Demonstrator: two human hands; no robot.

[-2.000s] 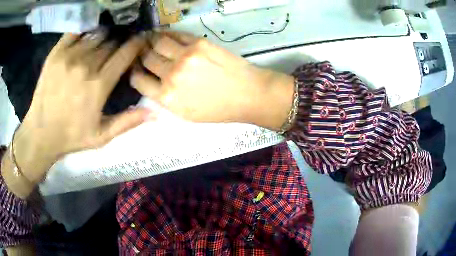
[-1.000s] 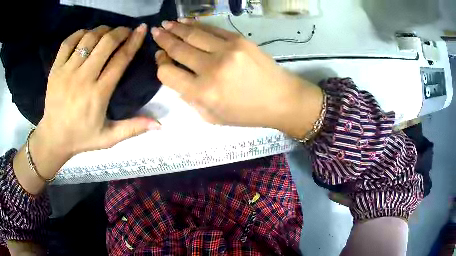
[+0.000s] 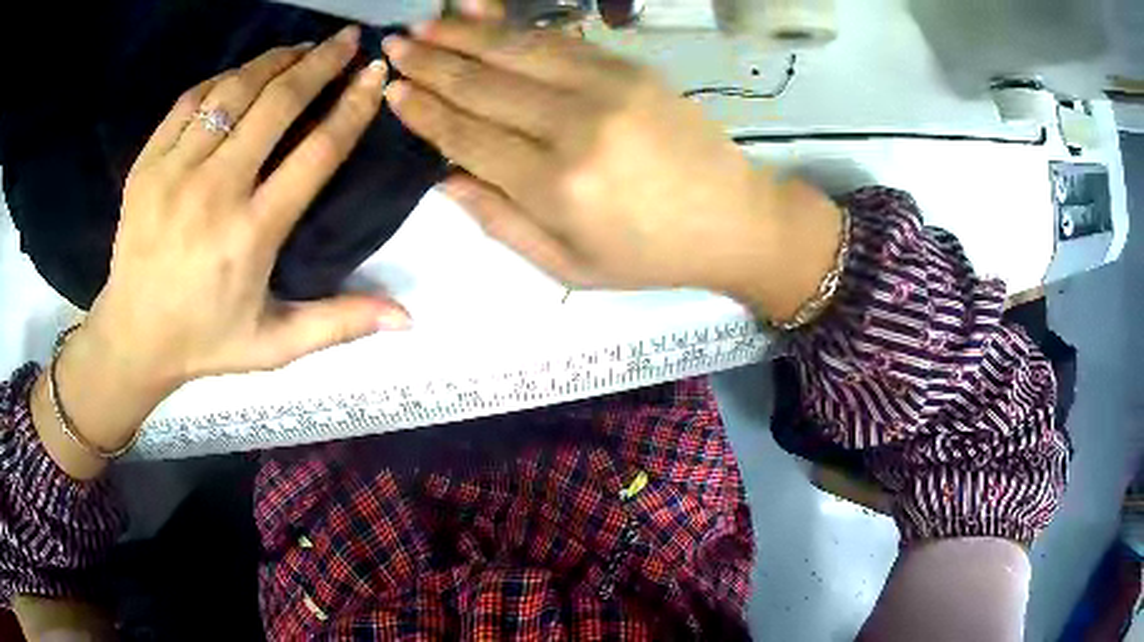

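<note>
A black garment [image 3: 364, 232] lies on the white machine bed [image 3: 502, 329] at the upper left. My left hand [image 3: 213, 251] rests flat on it, palm down, fingers slightly apart, thumb out over the bare bed. My right hand [image 3: 602, 163] is over the garment's right side, fingers together and pointing left, its fingertips close to my left fingertips. It is blurred. Whether its fingers pinch cloth is hidden. The sewing machine's lower metal parts [image 3: 558, 13] show only partly at the top edge.
A ruler scale [image 3: 477, 395] runs along the bed's front edge. A dark thread [image 3: 753, 93] lies behind my right hand. A control panel [image 3: 1081, 201] is at the bed's right end. Dark cloth [image 3: 1048, 357] lies beyond my right sleeve. My plaid apron [image 3: 502, 539] is below the bed.
The garment spreads wider over the bed's left than in the earliest frame. My hands have come away from the needle area. Since the middle frame my right hand has shifted slightly right.
</note>
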